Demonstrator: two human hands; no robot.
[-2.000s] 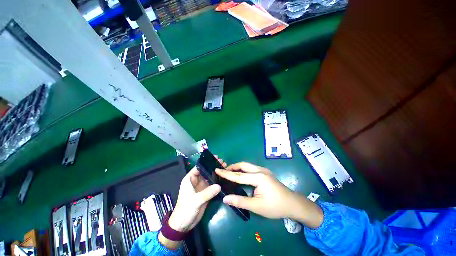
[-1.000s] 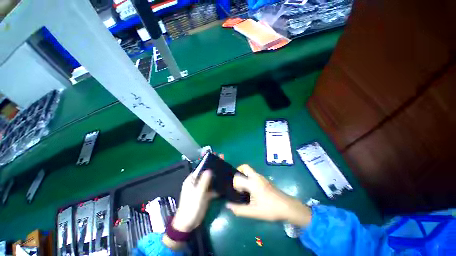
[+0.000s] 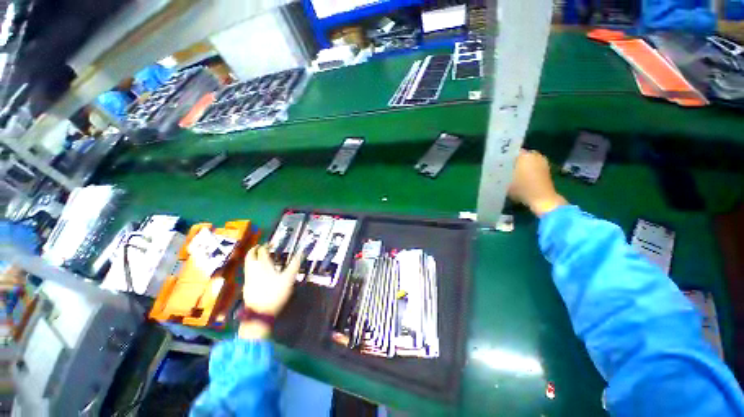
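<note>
My left hand [image 3: 269,281] is over the left end of the black parts tray [image 3: 453,326], its fingers spread at the lower ends of flat silver parts [image 3: 330,249]. Whether it grips one is unclear. In the tray's right compartment more parts [image 3: 396,301] stand on edge in a row. My right hand [image 3: 532,181] reaches forward beside the white post [image 3: 507,106], partly hidden behind it. I cannot tell if it holds anything. A screen-and-frame unit [image 3: 586,156] lies on the green surface just right of it.
More units lie along the green surface, one [image 3: 440,154] left of the post and one [image 3: 653,244] beyond my right sleeve. An orange fixture [image 3: 204,277] stands left of the tray. Orange sheets [image 3: 659,70] lie at the back right. People's blue sleeves show at the far left.
The view has swung left. My hands have parted and the black slab no longer shows in them. My left hand has moved to the tray, my right hand forward to the post.
</note>
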